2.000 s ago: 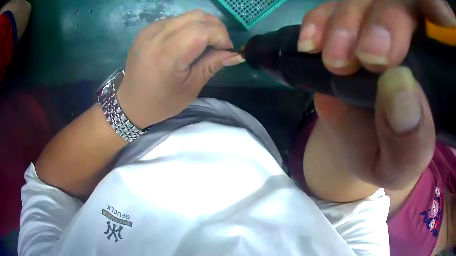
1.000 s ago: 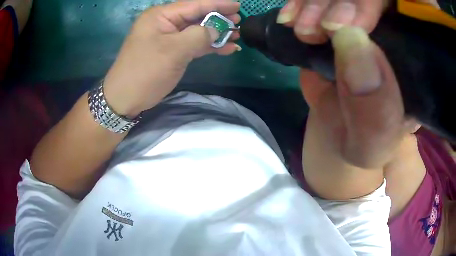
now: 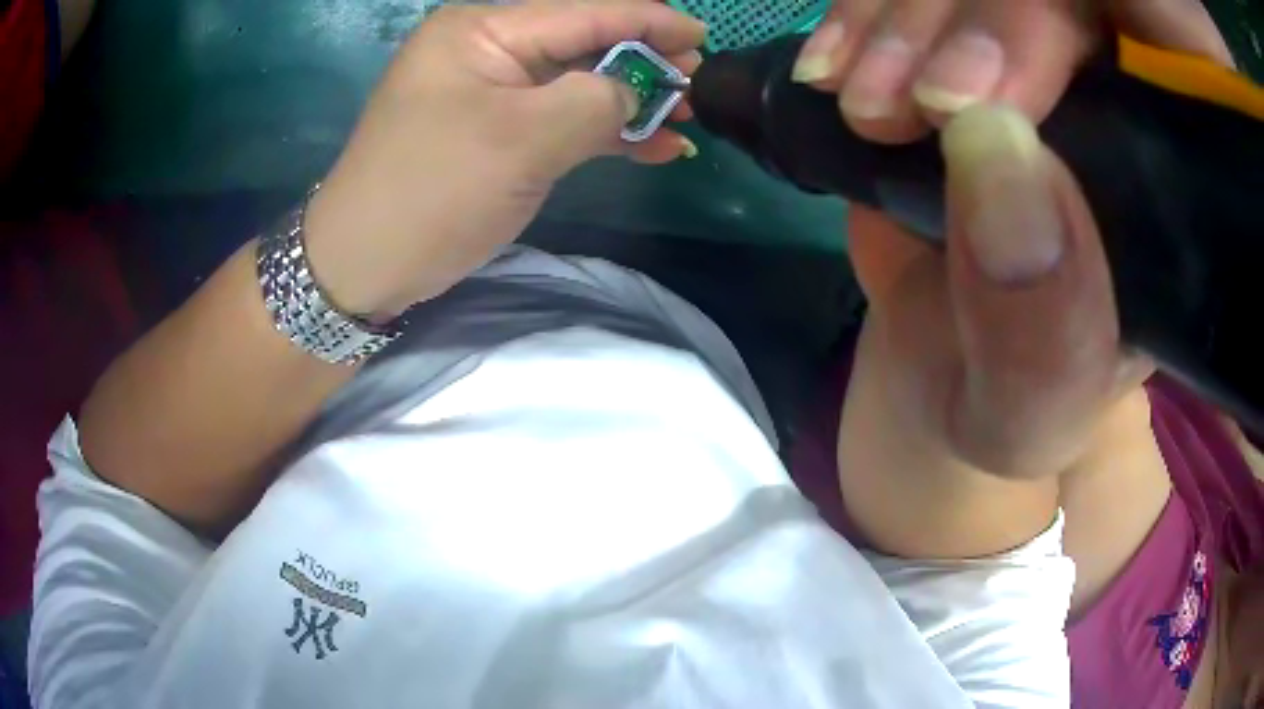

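My left hand [image 3: 478,153], with the wristwatch, pinches a small housing [image 3: 670,103] at the top centre. The housing has a rounded-square light rim, and a green circuit board [image 3: 639,81] shows inside it, partly under my thumb. My right hand [image 3: 991,180] is wrapped round a thick black electric screwdriver [image 3: 818,135] with a yellow-orange strip. Its nose points left. The thin bit [image 3: 678,87] reaches the housing's right side; whether it sits on a screw cannot be told. No single screw can be made out.
The green screw tray [image 3: 760,17] with its grid of holes lies on the dark green bench [image 3: 180,111] behind the screwdriver nose, cut off by the top edge. Another person's purple clothing [image 3: 1130,513] shows close on the right, and a red piece of clothing [image 3: 21,83] at the far left.
Since two seconds ago my left hand has turned, so the housing's face and green board now show. Over the last second, hand and housing have shifted slightly right; the screwdriver nose stays close against it.
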